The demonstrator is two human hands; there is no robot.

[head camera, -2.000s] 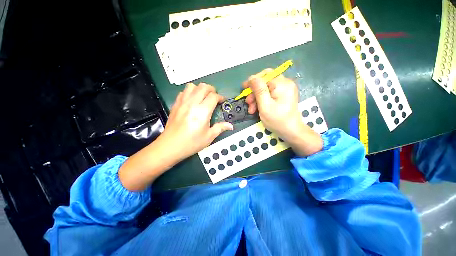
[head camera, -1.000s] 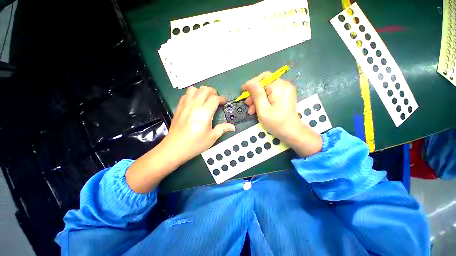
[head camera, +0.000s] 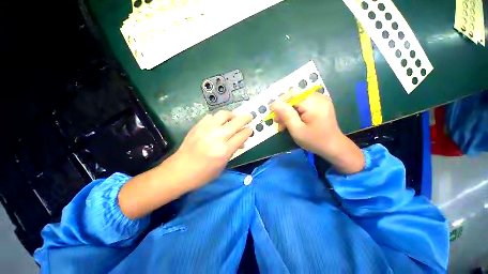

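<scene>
The dark grey bracket (head camera: 223, 88) with several round rings lies flat on the green surface, touched by neither hand. The white backing sheet (head camera: 306, 71) with rows of black dots lies slanted nearest my body. My left hand (head camera: 215, 140) rests over the sheet's left part, fingertips pressed on it; its palm side is hidden. My right hand (head camera: 309, 120) grips the yellow tweezers (head camera: 305, 95), whose tip points down at the dots near the middle of the sheet. Whether a dot is in the tip cannot be told.
A pile of white pad sheets (head camera: 176, 32) lies at the upper left. A dotted sheet (head camera: 396, 45) lies slanted across the yellow tape (head camera: 371, 80) at the right. Another sheet (head camera: 471, 20) is at the top right. A shiny black tray (head camera: 115, 136) is at the left.
Both hands have moved off the bracket onto the near backing sheet. The tweezers have moved from the bracket to the dots. The view has shifted, so the bench items appear higher and further left.
</scene>
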